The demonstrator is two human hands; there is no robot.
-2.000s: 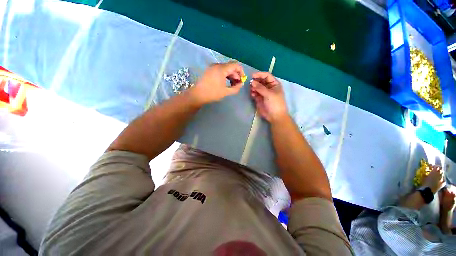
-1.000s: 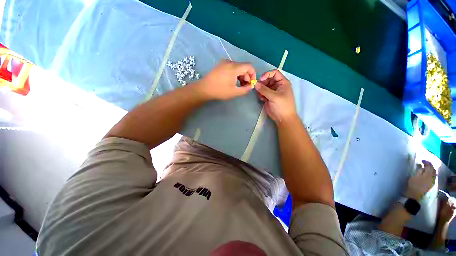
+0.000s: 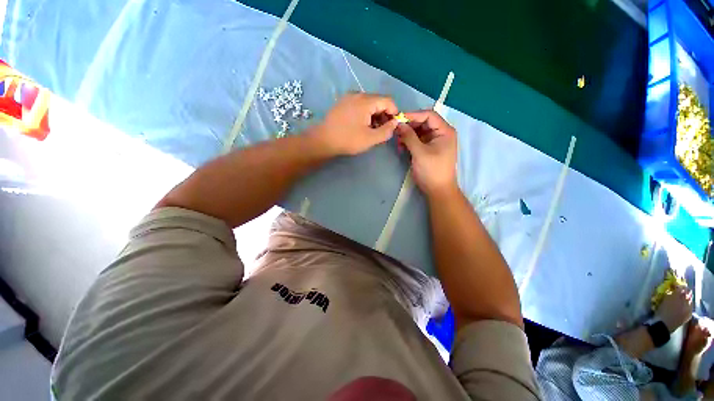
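Observation:
A small yellow part is pinched between the fingertips of both hands above the covered table. My left hand holds it from the left, with thumb and forefinger closed on it. My right hand meets it from the right, its fingertips touching the part. The fingers hide most of it, and I cannot tell if a white part is in it. A loose pile of small white parts lies on the pale blue table cover, left of my left hand.
A small yellowish piece lies on the dark green belt. A blue bin of yellow parts stands at upper right. A neighbour's hand is by a yellow pile at lower right. A dark green scrap and red-orange basket also show.
My hands, apart two seconds ago, have come together at the yellow part. The piece on the belt shows further right. The neighbour's hand has moved down to the yellow pile since one second ago.

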